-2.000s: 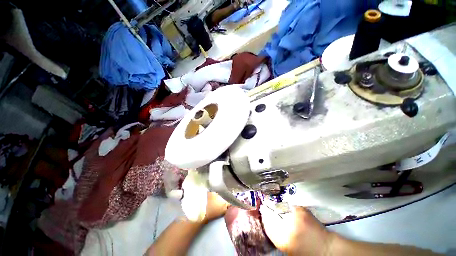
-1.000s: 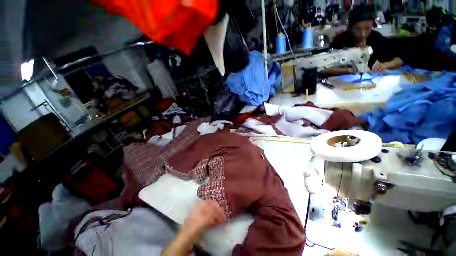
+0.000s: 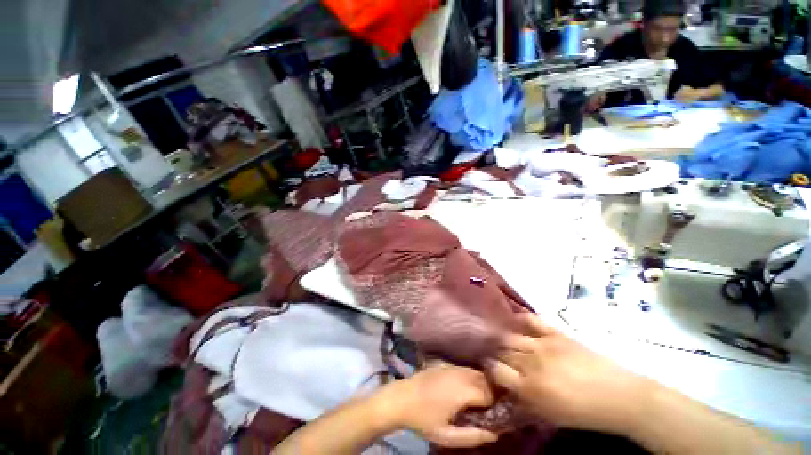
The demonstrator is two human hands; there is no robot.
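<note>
A reddish-brown lined garment piece [image 3: 405, 244] with flecked tweed parts lies over the left end of the white machine table. My left hand [image 3: 442, 402] grips its near end at the bottom centre, fingers curled into the cloth. My right hand [image 3: 547, 369] is beside it, touching, with its fingers closed on the same garment. The exact fold between the hands is blurred. The sewing machine [image 3: 676, 222] stands to the right with its lamp lit, and no cloth is seen under its needle area.
Pale cut pieces with brown edges [image 3: 298, 355] are piled at the lower left. Thread snips [image 3: 747, 342] lie on the machine bed. A white tape roll [image 3: 627, 175] sits on the machine. A person [image 3: 662, 44] works behind, beside blue garments [image 3: 756, 142]. An orange-red bag [image 3: 384, 19] hangs above.
The hands have left the needle area and come to the garment at the left. Since one second ago, my right hand has come into view and the garment's near end has been gathered in both hands.
</note>
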